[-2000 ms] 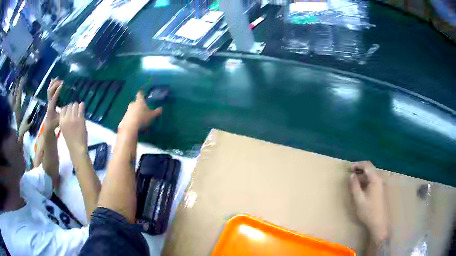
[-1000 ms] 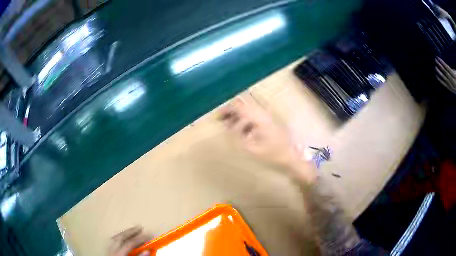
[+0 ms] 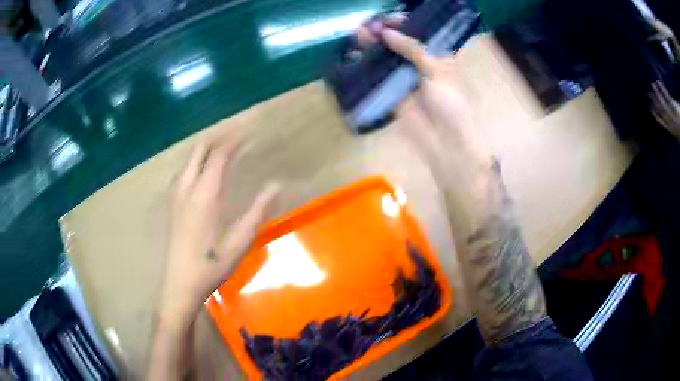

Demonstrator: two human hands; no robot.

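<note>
My right hand [image 3: 436,82] grips a blurred bundle of black phone frames [image 3: 367,93] above the cardboard's far edge and the green belt. The bundle is tilted, and its exact number of frames cannot be told. My left hand [image 3: 201,231] is empty above the cardboard, thumb and fingers apart, left of the orange tray [image 3: 350,249]. The tray holds a heap of black slivers, likely side keys [image 3: 339,338], along its near and right edges.
The cardboard sheet [image 3: 119,245] lies under the tray. The green belt [image 3: 224,93] runs beyond it. More dark frames lie at the right [image 3: 540,74] and lower left [image 3: 71,338]. Another person's hand [image 3: 663,108] shows at the right edge. A red shape [image 3: 634,260] is lower right.
My right hand has moved up and now holds the black frames. My left hand has come further into view beside the tray. The view has shifted, showing more of the tray and its slivers.
</note>
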